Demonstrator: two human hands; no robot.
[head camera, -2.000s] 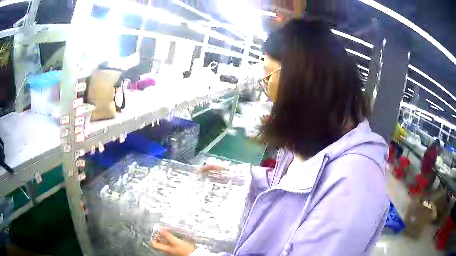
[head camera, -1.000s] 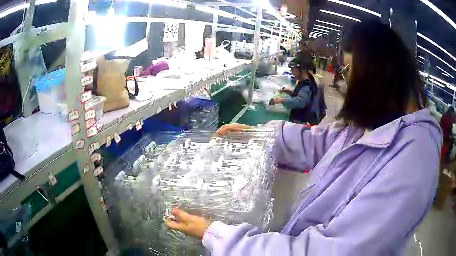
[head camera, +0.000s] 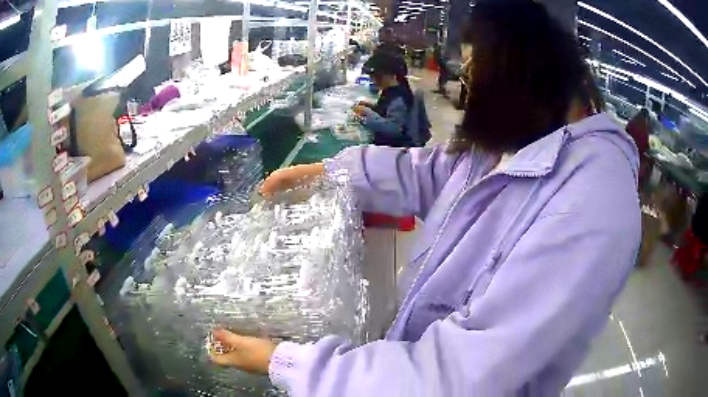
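Observation:
A tall stack of clear blister trays (head camera: 318, 298) is in front of me. White parts (head camera: 256, 248) lie in the pockets of the top tray. A person in a lavender jacket (head camera: 504, 256) stands close on the right, with one hand (head camera: 291, 178) at the stack's far edge and the other hand (head camera: 242, 350) at its near side. Both visible hands are that person's. Neither my left hand nor my right hand is in the picture. The lower part of the stack is blurred.
A shelf frame with small labels (head camera: 56, 155) stands on the left, with a brown bag (head camera: 101, 136) on its shelf. A blue bin (head camera: 167, 203) is behind the trays. A seated person (head camera: 388, 105) works at a green bench further back. Red stools are at the right.
The view has shifted. The shelf and tray stack now sit further left in the picture than one second ago. The person's hands remain on the stack, and more of the aisle shows than at first.

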